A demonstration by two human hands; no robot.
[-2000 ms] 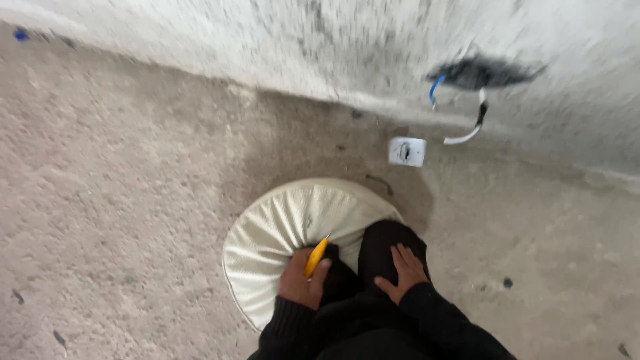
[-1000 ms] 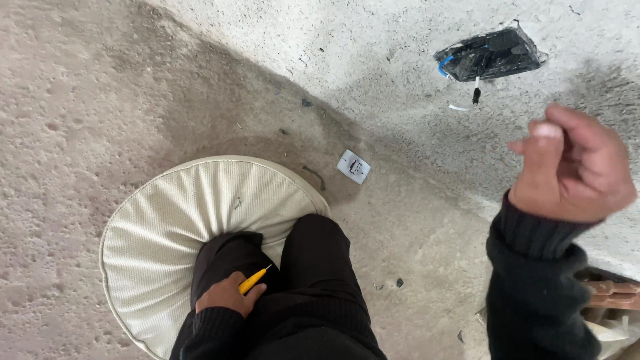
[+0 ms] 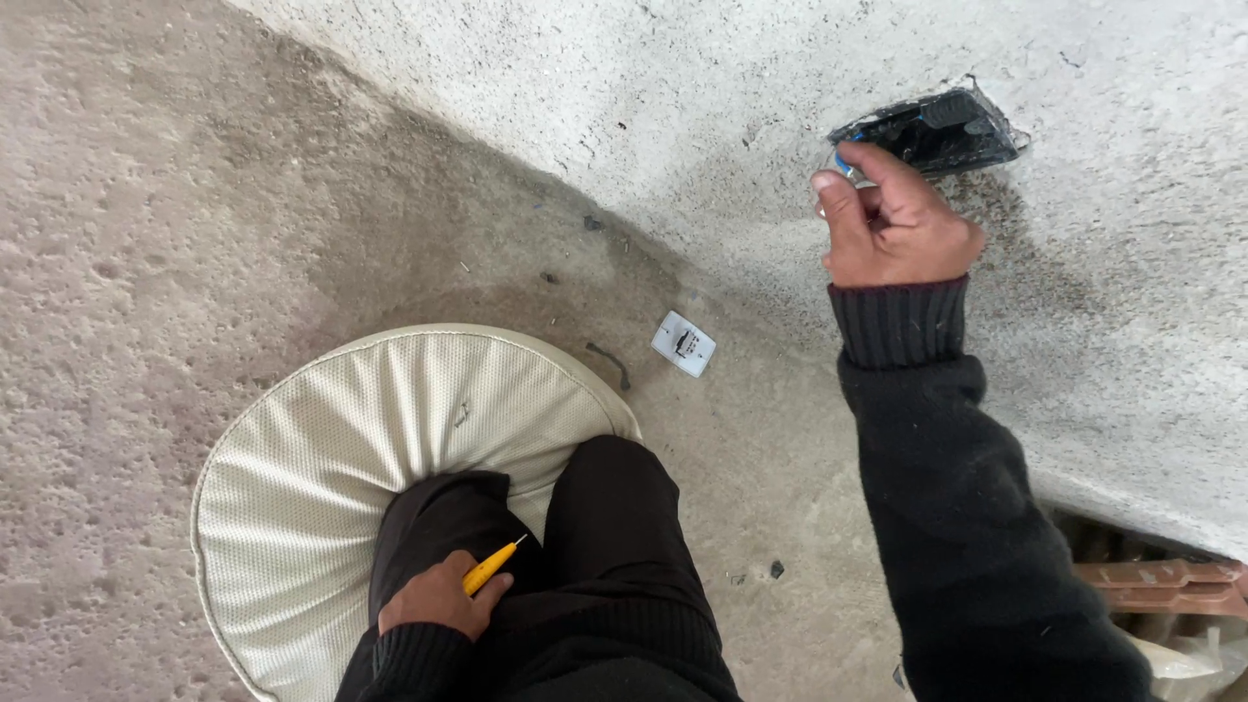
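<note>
My left hand (image 3: 444, 597) rests on my thigh, closed around a yellow-handled screwdriver (image 3: 490, 568) whose thin metal tip points up and right. At the wall, my right hand (image 3: 897, 216) pinches insulated electrical wires (image 3: 844, 164) between thumb and fingers; blue insulation shows and a pale end peeks out beside the thumb. These wires come from a black recessed electrical box (image 3: 941, 132) set in the rough wall, just above the hand. How many wires the fingers hold is hidden. A white square plate (image 3: 683, 343) with dark markings lies on the floor near the wall.
I kneel on a round cream cushion (image 3: 292, 468) on the concrete floor (image 3: 146, 244). The pale plastered wall (image 3: 702, 97) runs along the upper right. Small dark scraps (image 3: 777, 568) lie on the floor. At the lower right are reddish-brown slats (image 3: 1160, 585) and clear plastic (image 3: 1194, 658).
My right hand lay on my thigh two seconds ago, was raised beside the wall one second ago, and now grips the wires at the box. My left hand keeps the screwdriver. The view has shifted.
</note>
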